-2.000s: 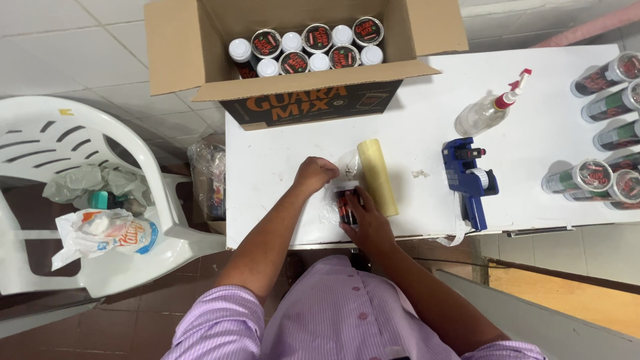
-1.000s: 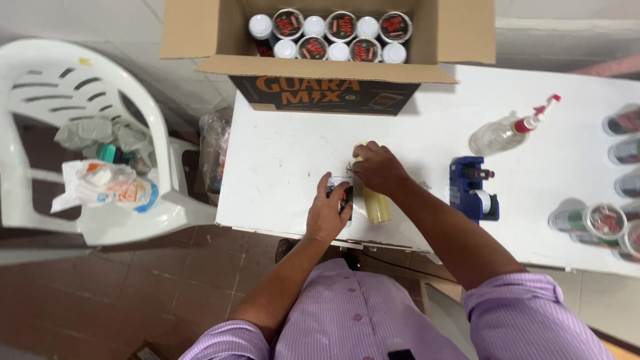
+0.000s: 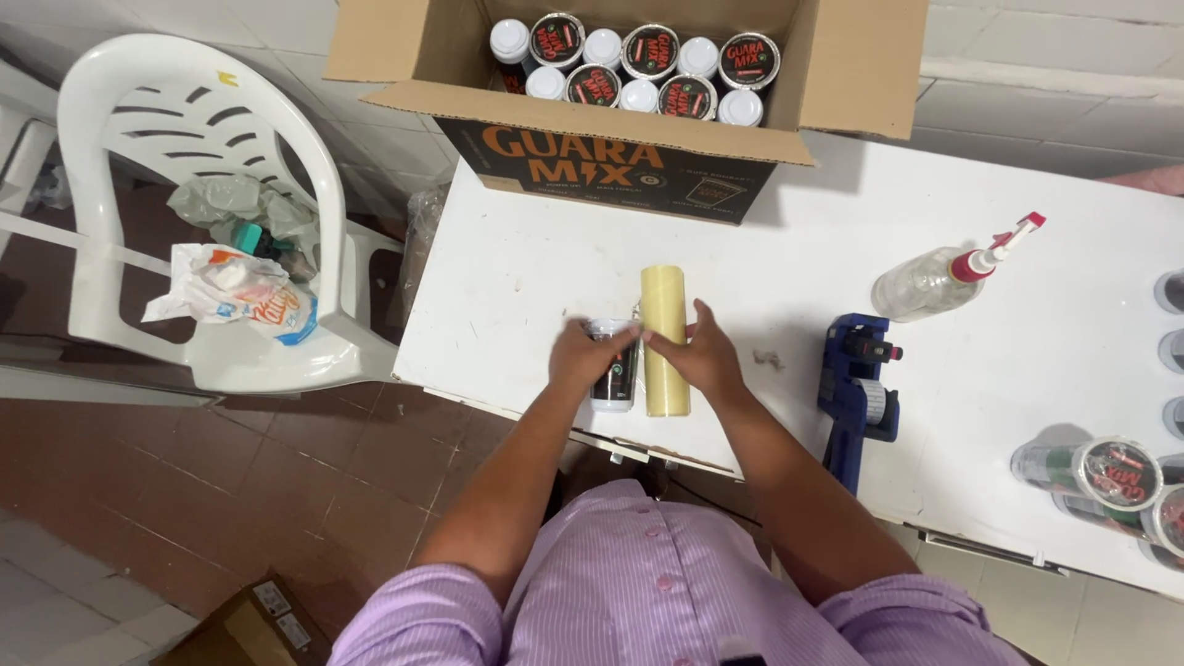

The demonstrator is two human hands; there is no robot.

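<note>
My left hand [image 3: 585, 356] is closed around the upper left of a dark printed cup [image 3: 612, 381], which lies on its side near the front edge of the white table [image 3: 518, 268]. Right beside the cup lies a roll of clear plastic film [image 3: 664, 356], yellowish, its length pointing away from me. My right hand [image 3: 698, 351] rests at the roll's right side, thumb on top of it and fingers apart. Both thumbs nearly meet between cup and roll, where a little loose film seems to show.
Behind stands an open cardboard box [image 3: 620, 166] of cups and white-capped bottles. To the right are a spray bottle [image 3: 925, 282], a blue tape dispenser [image 3: 844, 407] and wrapped cups [image 3: 1117, 472]. A white plastic chair [image 3: 319, 356] holding bags stands left.
My right hand has moved from the far end of the roll down to its right side. My left hand has shifted to the cup's upper left.
</note>
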